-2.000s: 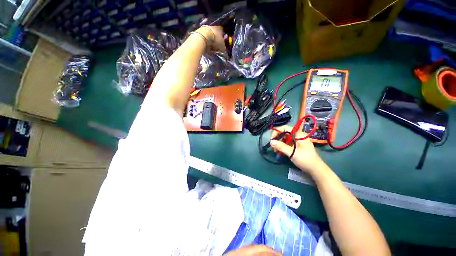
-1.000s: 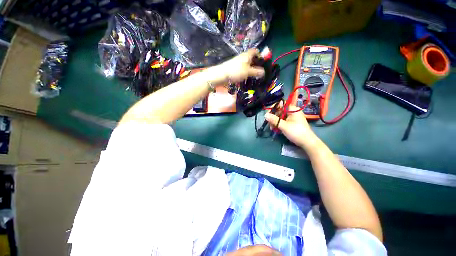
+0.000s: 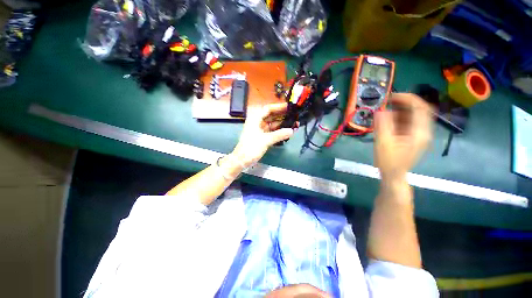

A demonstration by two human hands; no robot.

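Note:
My left hand (image 3: 262, 132) is at the centre, in front of the test board, with its fingers around a coiled black AV cable (image 3: 300, 96) with red, white and yellow plugs. My right hand (image 3: 404, 125) is raised and blurred, just right of the multimeter (image 3: 371, 87); whether it holds anything cannot be told. The red test probe (image 3: 331, 138) lies on the green mat between my hands. The orange-brown test board (image 3: 265, 75) bears a black box (image 3: 238, 97) and white wires.
A heap of black cables (image 3: 169, 67) lies left of the board. Clear bags (image 3: 230, 29) of cables and a brown box (image 3: 379, 26) stand behind. Steel rules (image 3: 303, 181) (image 3: 443, 187) lie along the front. A tape roll (image 3: 471, 87) and a dark phone (image 3: 449, 113) are at right.
My left hand has come from the bags to the cable beside the board. My right hand has left the test probes and moved right and up. The camera view has shifted.

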